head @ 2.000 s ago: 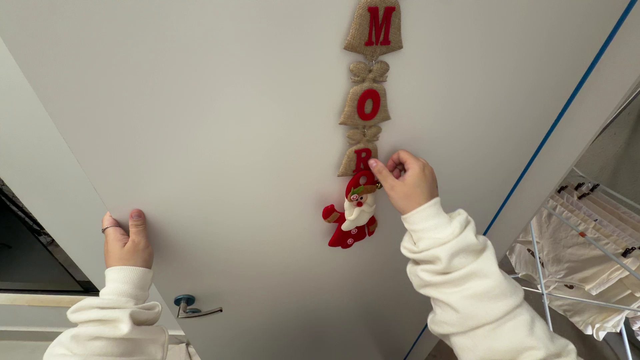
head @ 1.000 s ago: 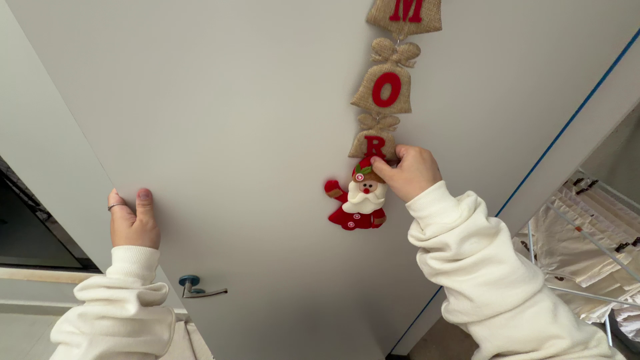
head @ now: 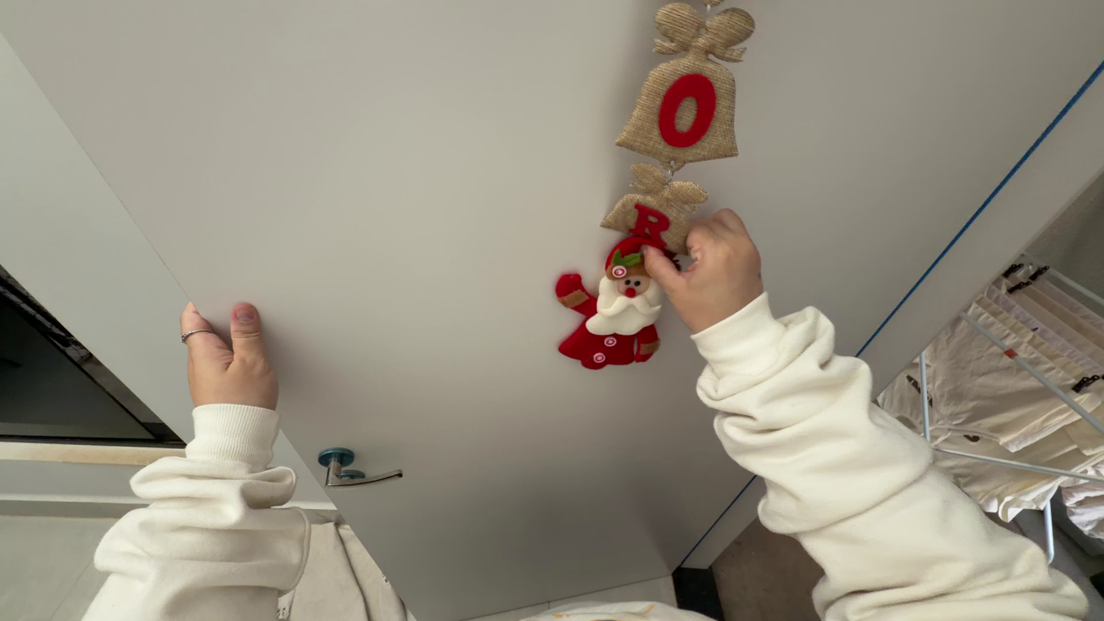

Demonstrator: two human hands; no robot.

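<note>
A string of burlap bell shapes hangs down a grey door [head: 431, 216]. One burlap bell [head: 677, 112] bears a red felt letter O, and the burlap bell [head: 625, 211] under it a red R. Below these is a felt Santa Claus figure [head: 617, 315] with a white beard and one raised arm. My right hand [head: 711, 263] pinches the top of the Santa figure's hat, at the lower edge of the R bell. My left hand [head: 231, 358], with a ring on one finger, grips the left edge of the door, its thumb on the door's face.
A metal door handle [head: 358, 470] sticks out low on the door. A blue strip [head: 983, 207] runs along the door's right side. Beyond it, clothes [head: 992, 397] hang on a drying rack at the right. A dark glass-fronted panel [head: 60, 379] is at the far left.
The view has moved closer to the Santa figure, and the M bell has left the frame. The Santa figure tilts differently in my right hand. My left hand stays on the door's edge.
</note>
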